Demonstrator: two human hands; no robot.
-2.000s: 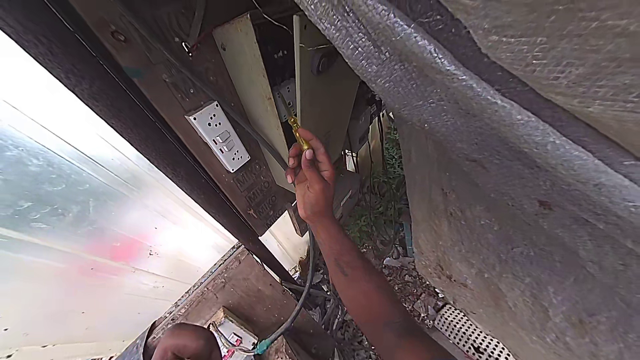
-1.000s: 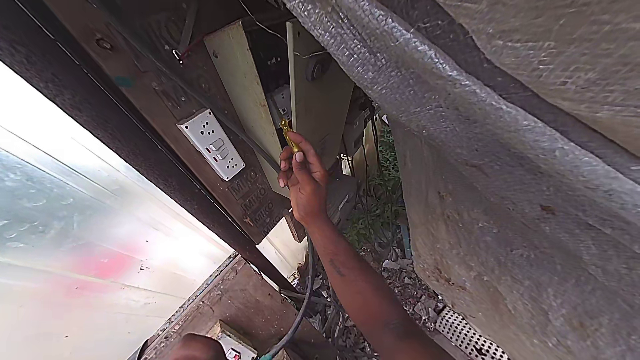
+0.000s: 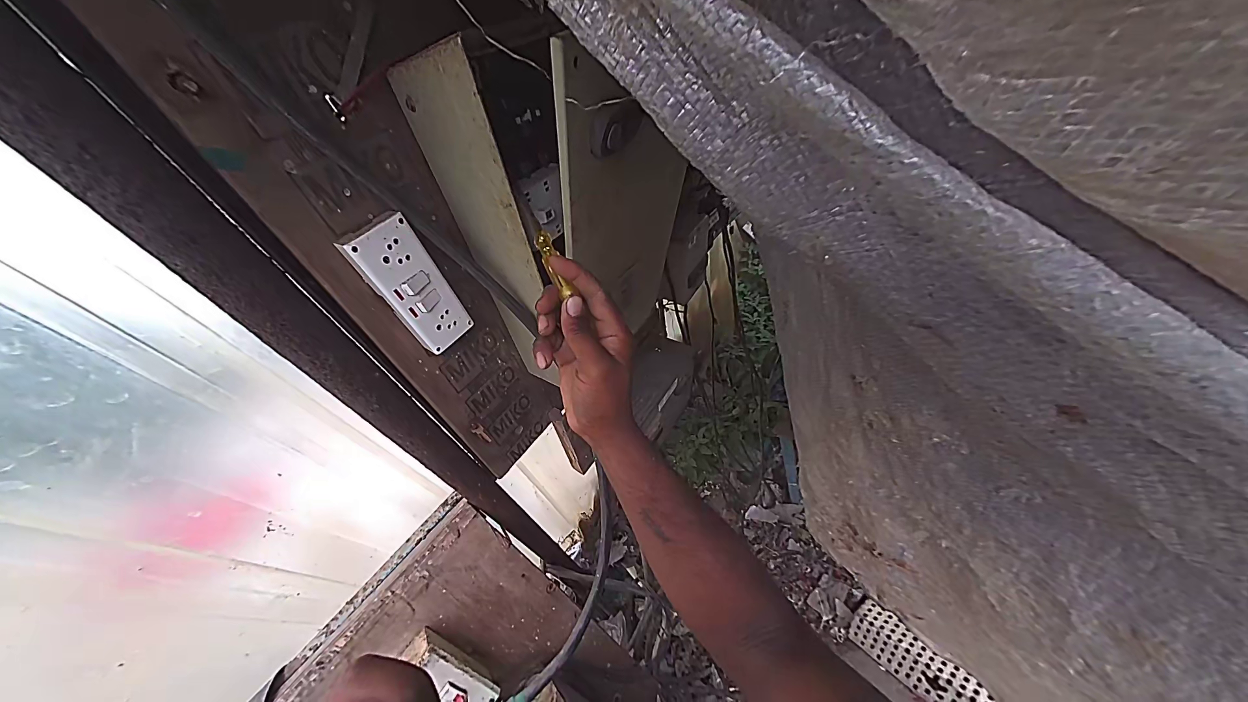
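My right hand (image 3: 595, 366), raised at the centre, grips a screwdriver by its yellow see-through handle (image 3: 546, 255) between thumb and fingers. The shaft points up into a narrow gap between two cream panels of an electrical box (image 3: 624, 195). Inside the gap, just beyond the handle, is a white socket plate (image 3: 542, 195); the tool's tip cannot be made out. Left of the hand, a white switch and socket board (image 3: 408, 283) is fixed to a brown panel. At the bottom edge, a rounded patch of skin, seemingly my left hand (image 3: 382, 680), is cut off beside a small switch box (image 3: 456, 680).
A grey woven tarp (image 3: 975, 390) hangs along the right. A dark metal beam (image 3: 244, 292) runs diagonally beside a shiny pale sheet (image 3: 175, 468). A dark cable (image 3: 602, 565) hangs below the box, over rubble (image 3: 790, 570) and near green plants (image 3: 717, 439).
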